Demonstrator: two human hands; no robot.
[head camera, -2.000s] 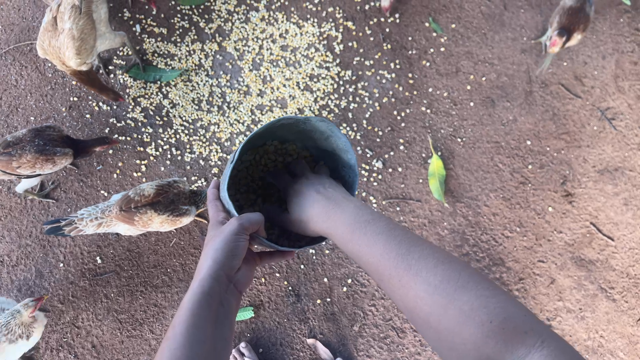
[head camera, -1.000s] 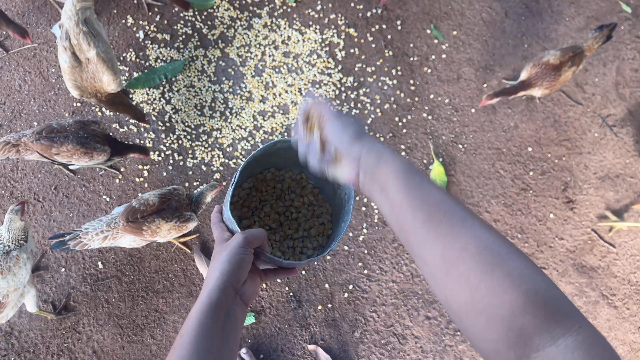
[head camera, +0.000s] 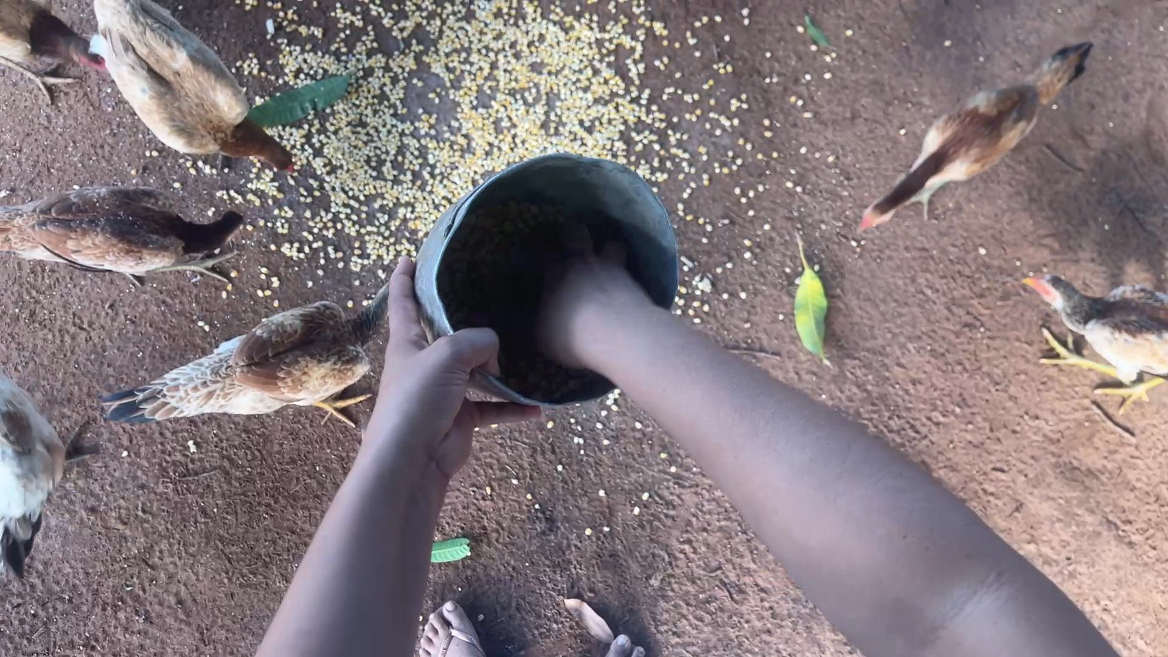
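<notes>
A round grey metal container (head camera: 652, 228), tilted so its mouth faces me, holds corn kernels in its shadowed inside. My left hand (head camera: 433, 374) grips its lower left rim, the thumb over the edge and the fingers outside. My right hand (head camera: 589, 301) reaches down into the container; its fingers are in dark shadow, so whether they hold kernels is hidden. Beyond the container, yellow corn kernels (head camera: 538, 91) lie scattered over the bare soil. A brown and white chicken (head camera: 287, 360) stands just left of my left hand, its head hidden near the container.
More chickens stand at the left, among them a tan one (head camera: 173, 78) and a dark brown one (head camera: 119, 228). Two others, one brown (head camera: 976, 141) and one pale-bellied (head camera: 1127, 333), are at the right. A yellow-green leaf (head camera: 809, 306) lies on the soil. My feet (head camera: 452, 631) show at the bottom.
My right hand, raised above the container's rim a second ago, is back inside it. My left hand keeps its hold. The pale-bellied chicken at the right has come further into view.
</notes>
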